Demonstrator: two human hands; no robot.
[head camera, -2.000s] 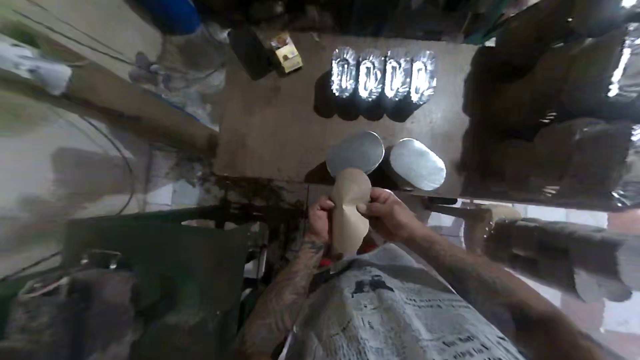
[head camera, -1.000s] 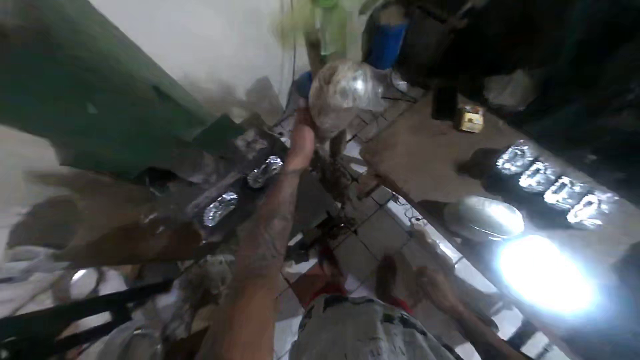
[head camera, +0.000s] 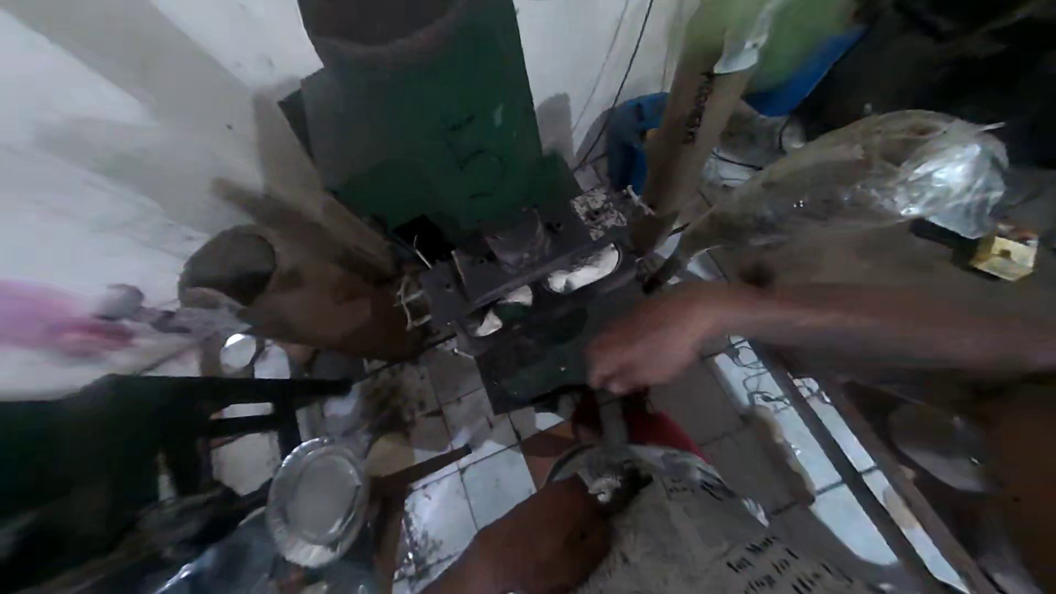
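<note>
My right hand (head camera: 648, 351) comes in from the right, blurred, with fingers curled beside a dark metal mould plate (head camera: 528, 351); whether anything is in it is unclear. Low in the view, my left hand (head camera: 553, 536) is in shadow at the waist, beside a small shiny item (head camera: 606, 487) whose kind I cannot make out; its fingers are mostly hidden. Silvery foil (head camera: 586, 268) shows in rounded openings of the dark metal block, below a green metal machine body (head camera: 437, 115). Printed cloth (head camera: 693, 528) covers my lap.
A clear plastic bag (head camera: 850, 181) and a small yellow box (head camera: 1005, 252) are at the right. A brown post (head camera: 689, 124) stands near a blue container (head camera: 631, 140). Round foil containers (head camera: 318, 502) sit lower left. The table edge (head camera: 874, 487) runs along the right.
The view has swung strongly towards the green machine. The arm that reached up to the plastic bag one second ago no longer does so. Both hands are now lower, near the mould and waist.
</note>
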